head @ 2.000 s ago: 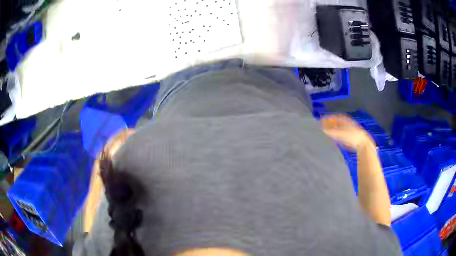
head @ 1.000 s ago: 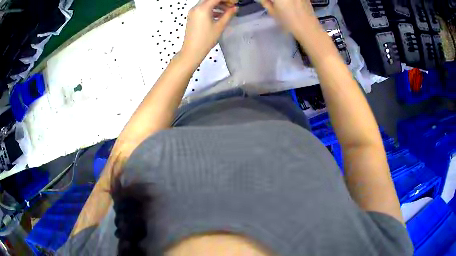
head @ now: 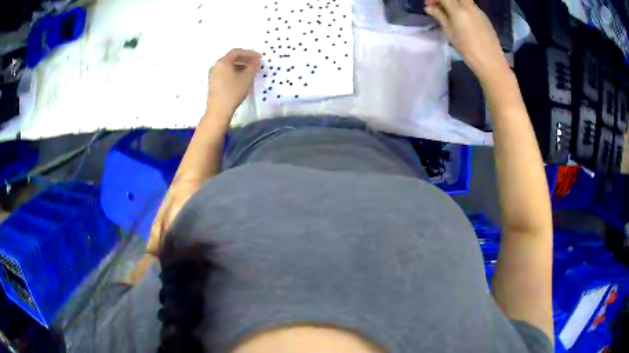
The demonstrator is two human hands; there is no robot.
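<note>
A white sheet [head: 324, 76] speckled with small black dots lies on the bench at the top centre. My left hand [head: 233, 81] is at its left edge, fingers bent and fingertips close together; whether they pinch a small part is too blurred to tell. A black housing [head: 408, 14] lies right of the sheet, cut off by the top edge. My right hand [head: 463, 24] has its fingertips at the housing's right end; its grip cannot be made out. Another dark housing [head: 467, 89] lies partly behind my right forearm.
Rows of slotted black housings [head: 560, 76] stand at the right end of the white-covered bench [head: 152, 89]. A blue bin [head: 56, 36] is at the far left. A blue stool [head: 134, 189] and blue crates [head: 58, 227] stand below left, with more crates below right.
My left hand has left the housing at the top and moved left and nearer to the dotted sheet's left edge. My right hand has shifted right in the picture. The view has shifted too.
</note>
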